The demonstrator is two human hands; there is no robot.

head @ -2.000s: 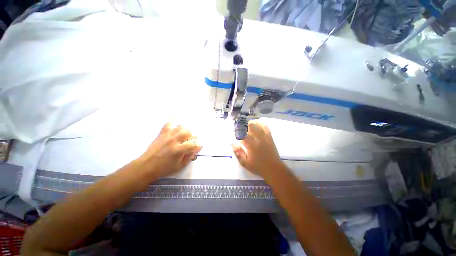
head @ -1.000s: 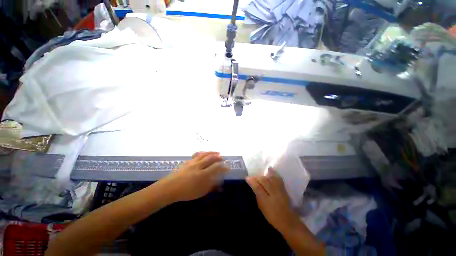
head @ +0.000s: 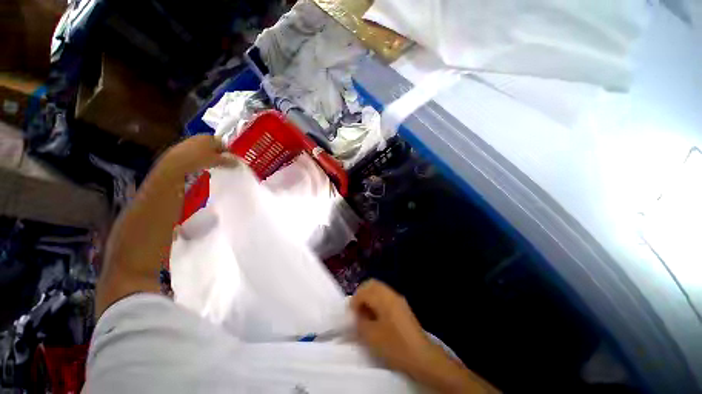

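A white cloth piece is stretched between my hands over the red plastic basket and my lap. My left hand is at the basket's far left side and holds the cloth's upper end; its fingers are blurred. My right hand is closed on the cloth's lower right end, near my shirt. More white cloth lies in the basket, partly behind the held piece.
The sewing table's grey front edge with blue trim runs diagonally at right. A white strip hangs over it near a white cloth heap. Blue bins with pale cloth and cardboard boxes stand beyond the basket.
The view has swung left and down, from the machine to the basket. My hands have moved off the table edge to the basket and lap, with white cloth now stretched between them.
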